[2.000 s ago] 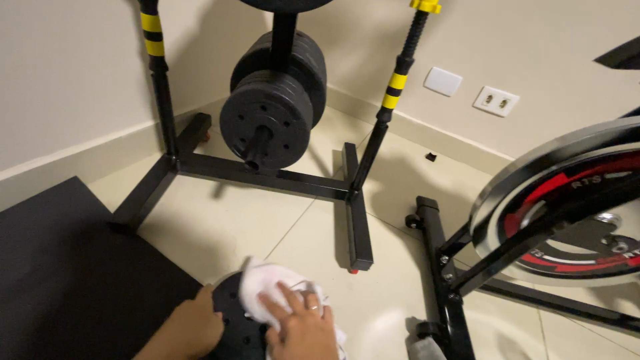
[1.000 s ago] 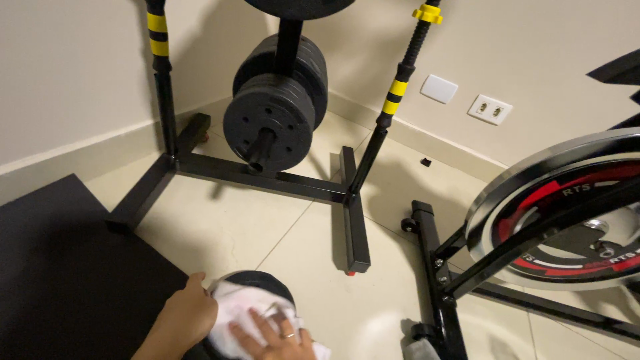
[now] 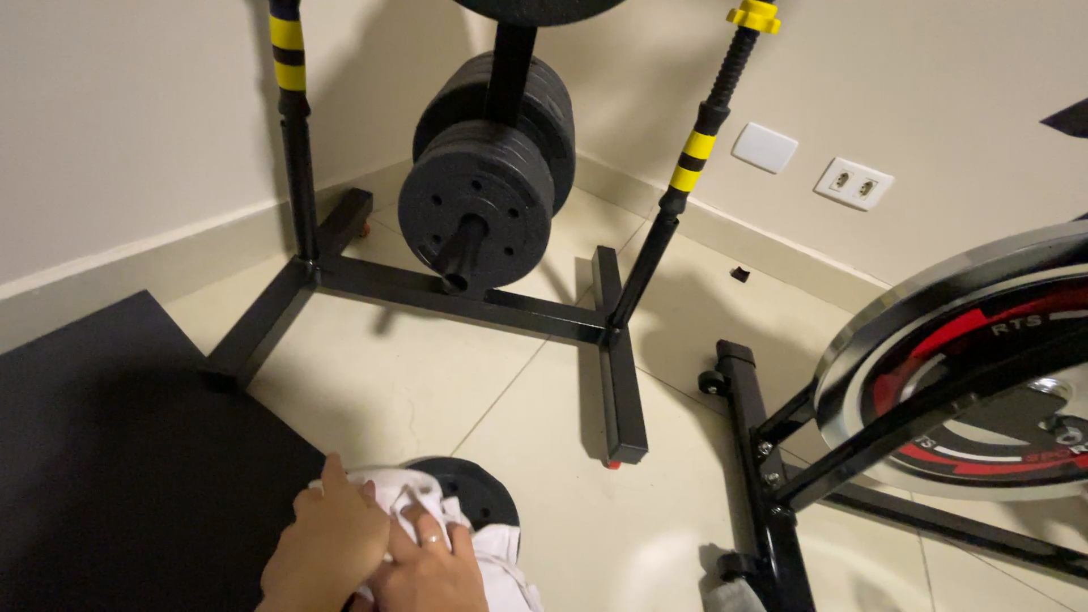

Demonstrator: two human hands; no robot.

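At the lower middle, a black weight plate (image 3: 480, 493) lies on the tiled floor, partly covered by a white cloth (image 3: 501, 565). My right hand (image 3: 429, 561), with a ring on one finger, holds the cloth against the plate. Beside it on the left, my left hand (image 3: 327, 535) is at the edge of the cloth; its fingertips are partly hidden, and whether it grips the cloth or the plate I cannot tell. Above, several black weight plates (image 3: 476, 204) hang on a peg of a black metal rack (image 3: 459, 306).
A black board or mat (image 3: 153, 459) lies to the left. On the right stands an exercise bike with a red, black and silver flywheel (image 3: 977, 365) and a black frame (image 3: 752, 442). A small black piece (image 3: 740, 274) lies near the wall, below a power socket (image 3: 853, 184).
The cloth and my right hand have moved left over the plate, uncovering its right side. My hands are now close together, with the left hand over part of the cloth.
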